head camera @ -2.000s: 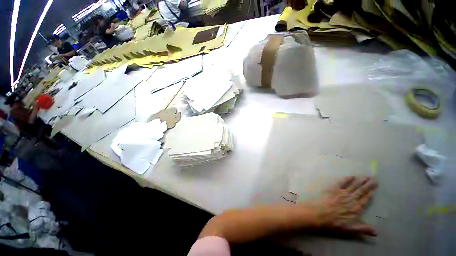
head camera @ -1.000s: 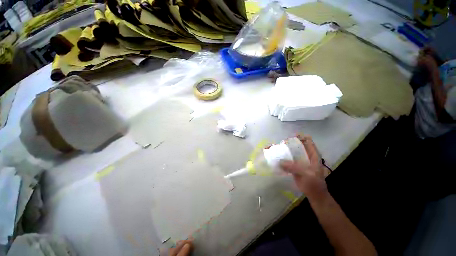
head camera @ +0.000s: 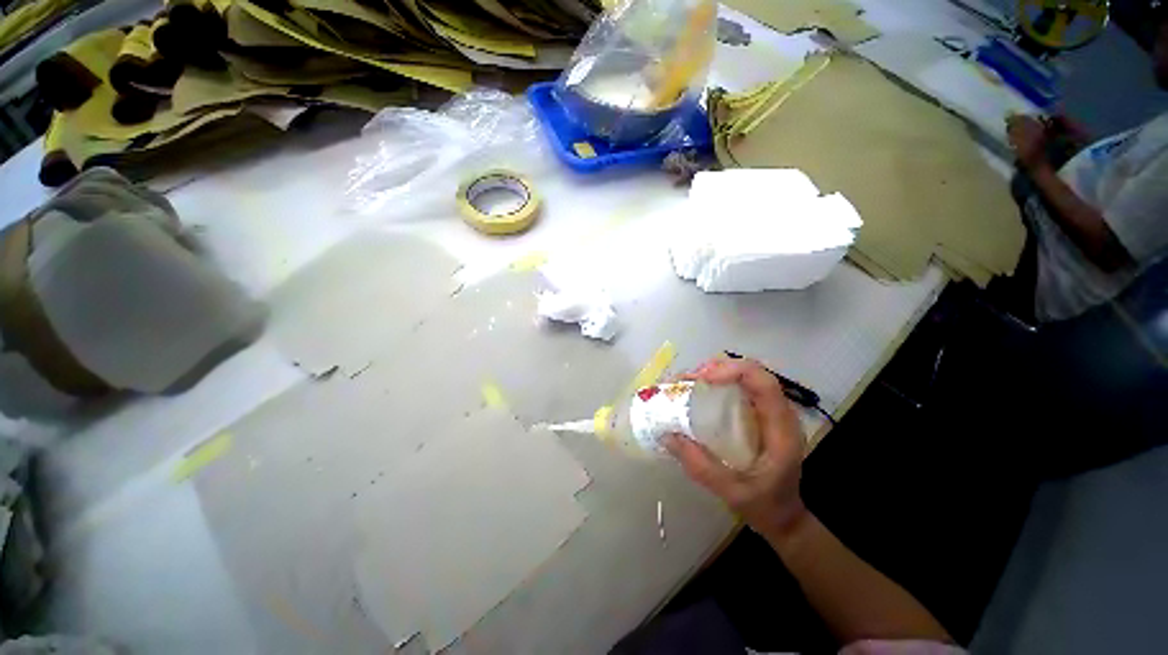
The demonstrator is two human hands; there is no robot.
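Note:
My right hand (head camera: 758,450) is closed around the glue bottle (head camera: 692,420), which lies tilted in it with its pale nozzle pointing left. The nozzle tip is over or at the upper right edge of a grey-beige cut panel (head camera: 468,525); whether it touches cannot be told. The panel lies flat on the grey work sheet (head camera: 295,512), its notched corners showing at right and bottom. My left hand is not in view.
A stack of white pieces (head camera: 765,230), a tape roll (head camera: 500,202), a crumpled white wad (head camera: 576,311) and black snips (head camera: 781,381) lie around the sheet. Behind are a blue tray (head camera: 564,138) and olive panels (head camera: 884,166). A tied bundle (head camera: 128,288) is left; a person (head camera: 1102,211) is right.
The view has swung right, then closer over the work. My left hand, flat on the sheet and later at the panel's lower edge, has left view. My right hand came into view holding the glue bottle.

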